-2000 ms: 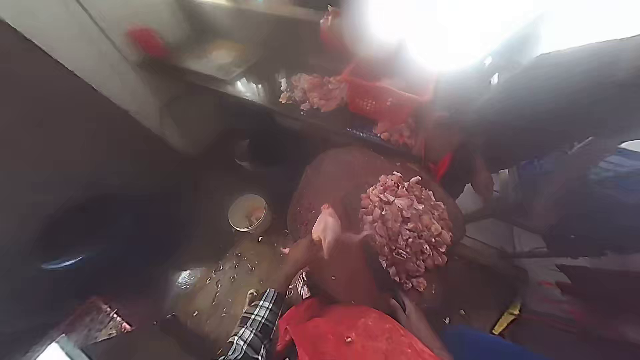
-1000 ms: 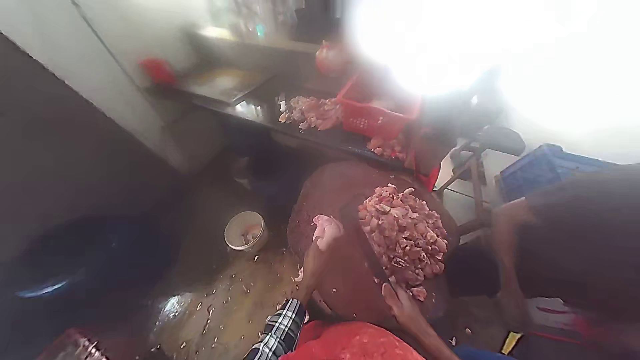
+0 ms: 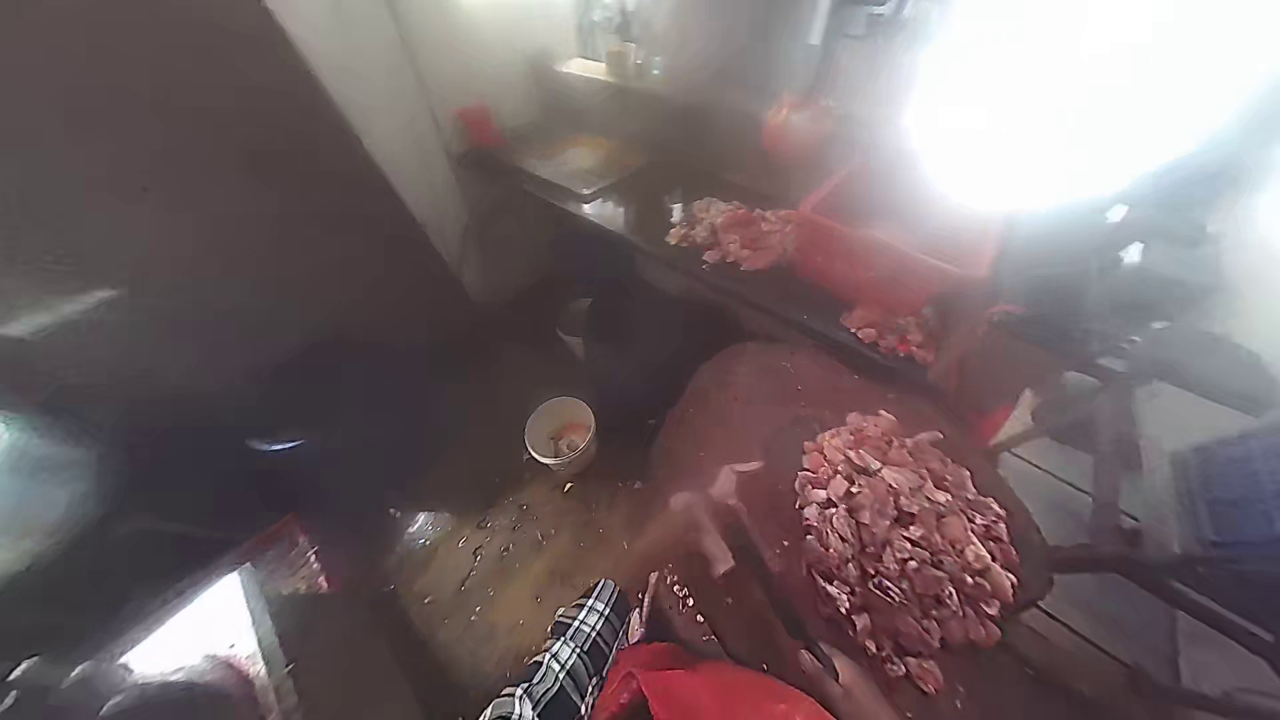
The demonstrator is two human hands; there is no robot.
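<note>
A large heap of chopped raw meat (image 3: 905, 540) lies on the right half of a round chopping block (image 3: 760, 400). Left of the heap, my left hand (image 3: 675, 530) is blurred over the block and grips a pale piece of raw poultry (image 3: 712, 525). My right hand (image 3: 845, 685) is at the block's near edge, closed round the dark handle of a knife (image 3: 775, 600), whose blurred blade lies between the left hand and the heap. A checked sleeve covers my left forearm, and red cloth (image 3: 700, 685) shows at the bottom.
Behind the block, a low counter holds more raw meat (image 3: 735, 235) and a red plastic basket (image 3: 880, 245). A white bucket (image 3: 560, 434) stands on the wet floor to the left. Dark stool legs (image 3: 1110, 460) and a blue crate (image 3: 1235, 490) are at right.
The other person at the right in the earlier frames is out of view. My right hand and the knife have moved toward the block's near edge. The view has shifted.
</note>
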